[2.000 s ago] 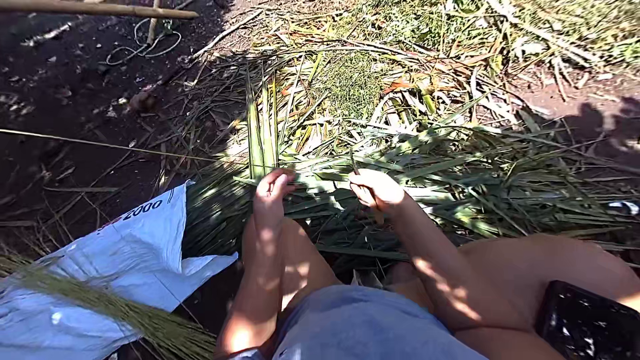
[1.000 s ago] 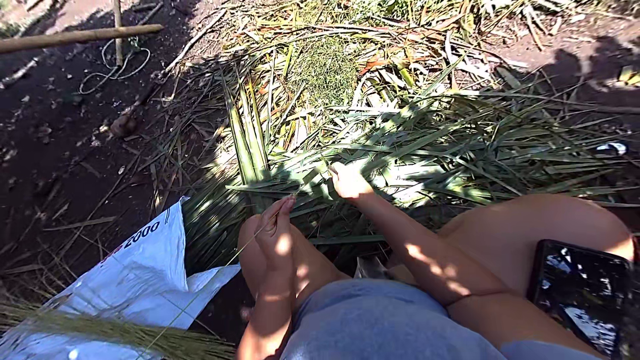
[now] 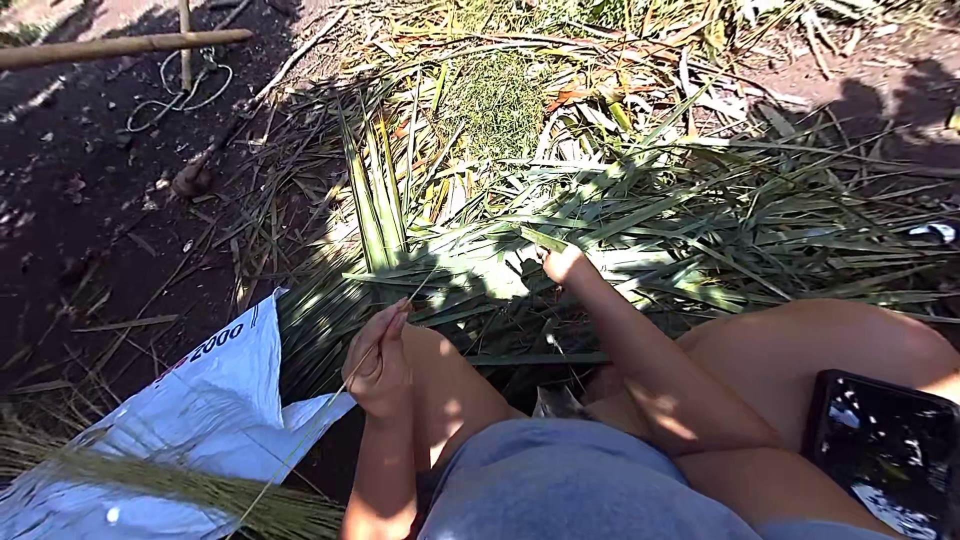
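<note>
My left hand (image 3: 379, 364) is closed on a thin plant fibre strand (image 3: 300, 442), which runs down across the white sack and pokes out above the fingertips. To the right and farther forward, my right hand (image 3: 564, 264) grips a short piece of green leaf blade (image 3: 543, 239), whose tip points up and left. Whether a tool is also in that hand cannot be told. Beneath and beyond both hands lies a wide heap of long green leaf blades (image 3: 637, 225). Several broad yellow-edged blades (image 3: 375, 210) lie left of the right hand.
On the left, a white woven sack (image 3: 217, 405) bears printing and a bundle of thin fibres (image 3: 187, 484). A wooden pole (image 3: 127, 49) and a loop of cord (image 3: 180, 97) are at the upper left. A black device with a glossy screen (image 3: 885, 450) rests on my right thigh.
My left hand has drawn back toward my body, away from the leaf heap, and the two hands are farther apart. The leaf piece in my right hand now shows plainly.
</note>
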